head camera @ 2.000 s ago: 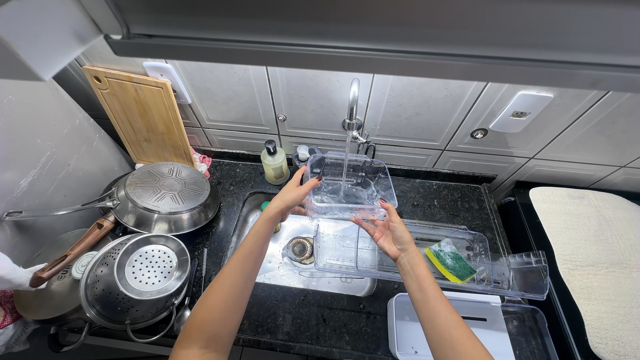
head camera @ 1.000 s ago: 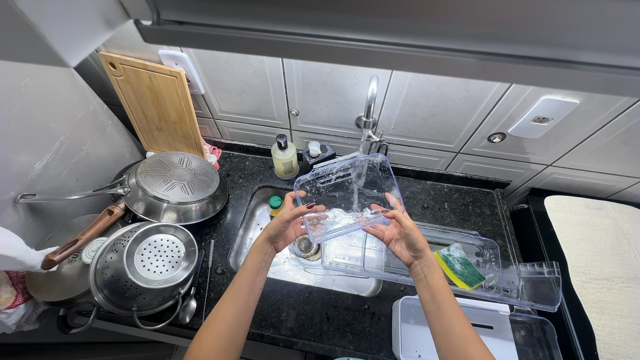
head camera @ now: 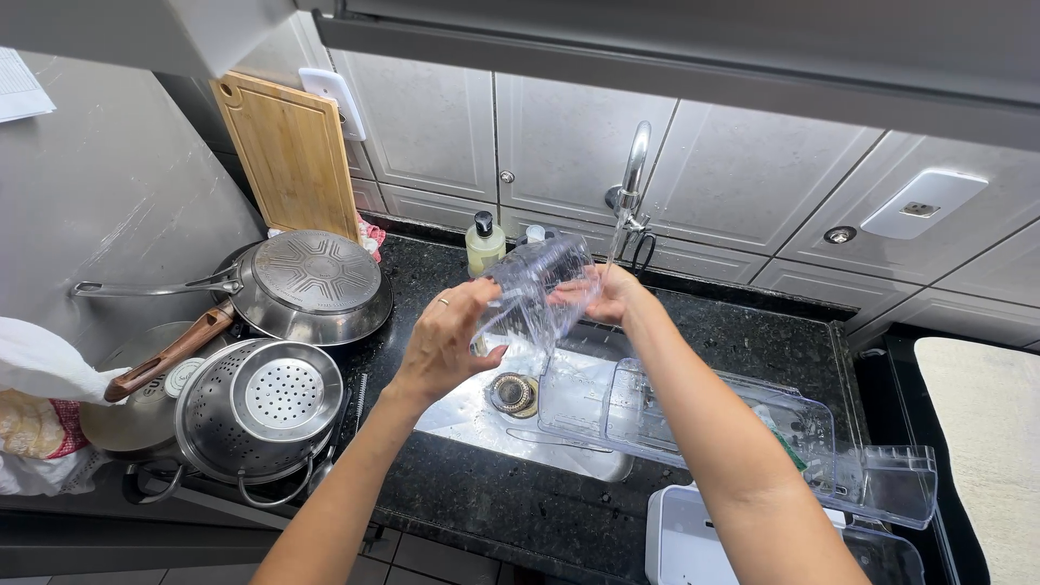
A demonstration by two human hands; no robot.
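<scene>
My left hand [head camera: 447, 337] grips the left side of a clear plastic container [head camera: 532, 284], held tilted above the sink [head camera: 479, 406]. My right hand [head camera: 597, 292] is at the container's right side, its fingers partly seen through the wet plastic; whether it grips or only supports it, I cannot tell. Water runs from the chrome faucet [head camera: 638, 162] beside my right hand. Below, the metal drain strainer [head camera: 513, 395] shows in the basin. Clear plastic bins [head camera: 650, 406] lie across the sink's right part and the counter, with a sponge [head camera: 780, 439] in one, mostly hidden by my right forearm.
On the left stand an upturned frying pan [head camera: 313, 272], steel colanders [head camera: 284, 394] and a wooden cutting board [head camera: 288, 154]. A soap bottle [head camera: 485, 244] is behind the sink. A white container [head camera: 682, 536] sits at the front right of the black stone counter [head camera: 455, 479].
The clear container has turned from a broad, open position to a steeply tilted one. My right hand has shifted to its far side, near the faucet stream.
</scene>
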